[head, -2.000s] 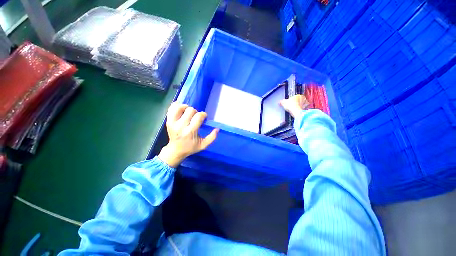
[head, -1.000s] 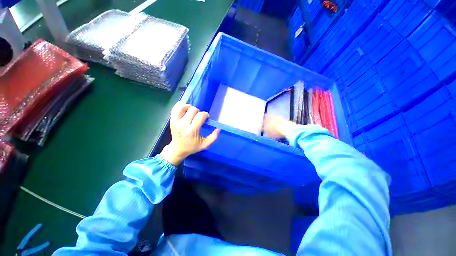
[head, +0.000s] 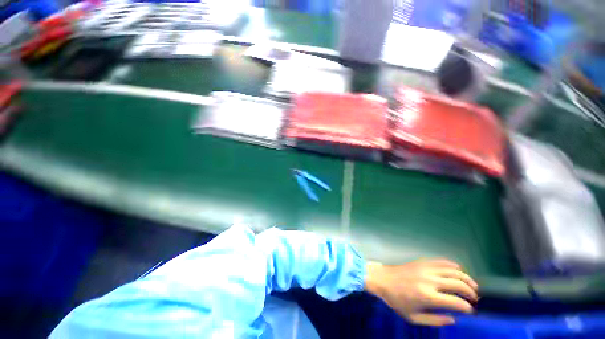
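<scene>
The view is blurred. My left hand (head: 424, 291) is at the bench's front edge, lower right of centre, palm down with its fingers pointing right. The fingers are beside the corner of the blue plastic tote (head: 531, 326); whether they grip its rim cannot be told. Only a strip of the tote shows at the bottom edge. My right hand is out of the picture. The blue-handled cutters (head: 308, 183) lie on the green bench (head: 159, 152) with their handles spread. No touch panel can be made out clearly.
Red bubble wrap stacks (head: 338, 120) (head: 454, 132) stand behind the cutters. A whitish stack (head: 242, 117) is left of them, and clear bubble wrap stacks (head: 570, 222) are at far right. A round black-faced device (head: 456, 74) and white sheets (head: 196, 43) are farther back.
The view has swung left from the tote to the bench. My right hand, earlier inside the tote, has left the picture. My left hand, earlier on the tote's rim, now shows lower right.
</scene>
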